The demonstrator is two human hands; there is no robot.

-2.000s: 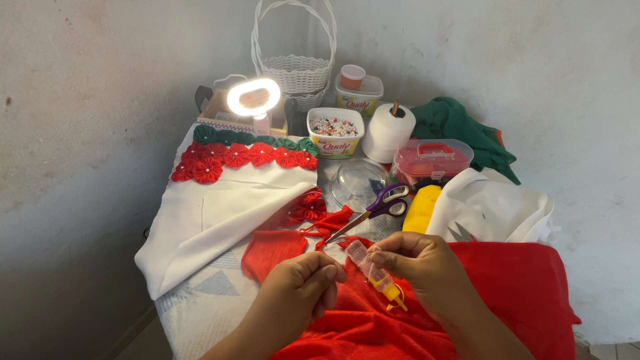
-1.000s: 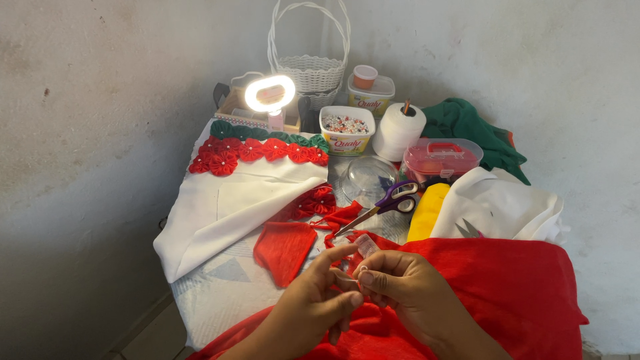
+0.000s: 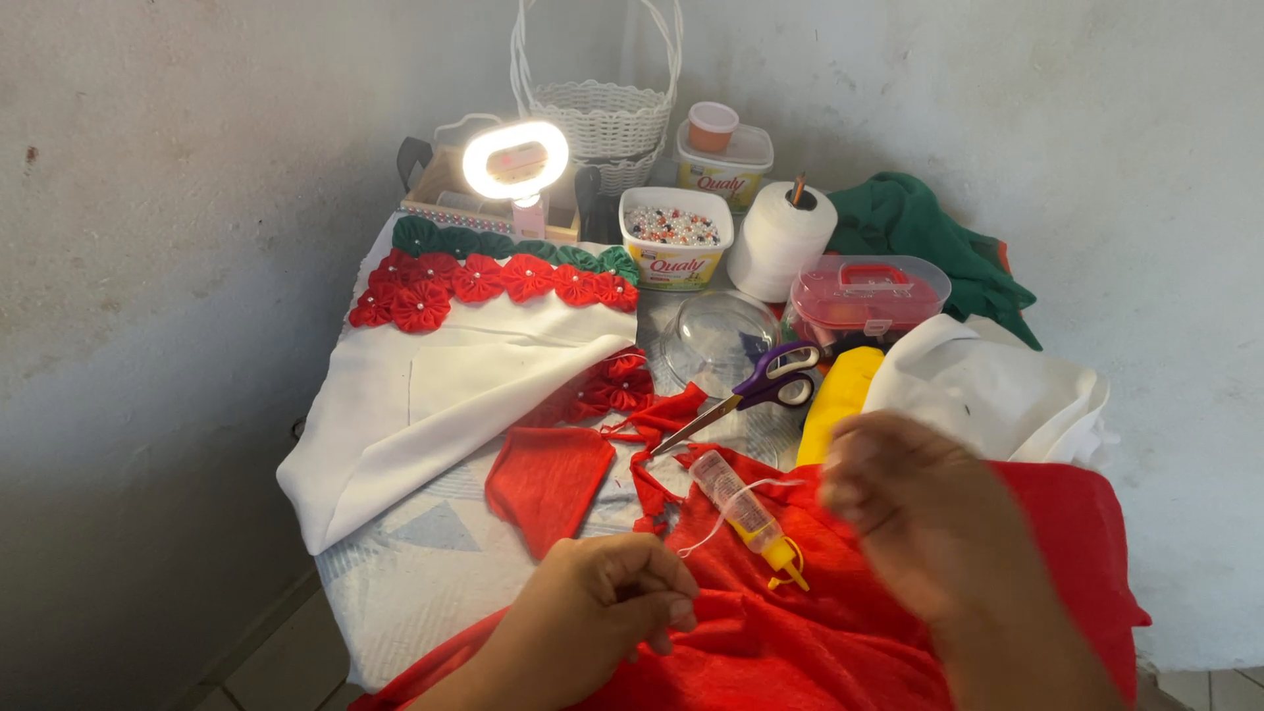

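A white thread (image 3: 731, 513) runs in a loose curve between my two hands. My left hand (image 3: 617, 612), low in the middle, has its fingertips pinched by the lower end. Motion blurs my right hand (image 3: 908, 504), raised at the thread's other end with bent fingers. Between them, a clear squeeze bottle with a yellow nozzle (image 3: 750, 518) lies on red cloth (image 3: 1057, 533). Purple-handled scissors (image 3: 755, 390) rest beyond it, their tips by red scraps (image 3: 652, 484). On the left, white fabric (image 3: 464, 385) is trimmed with red and green fabric rosettes (image 3: 420, 306), some with pearl-like beads.
Along the back stand a lit lamp (image 3: 515, 160), a white wicker basket (image 3: 602, 118), a tub of beads (image 3: 676, 237), a thread cone (image 3: 782, 242) and a lidded plastic case (image 3: 869, 296). Green cloth (image 3: 918, 232), yellow material (image 3: 839, 400) and white cloth (image 3: 987, 385) lie at right.
My hands were close together one second ago; they are now apart, the right one farther right and up. The squeeze bottle, partly hidden by my hands before, now shows fully.
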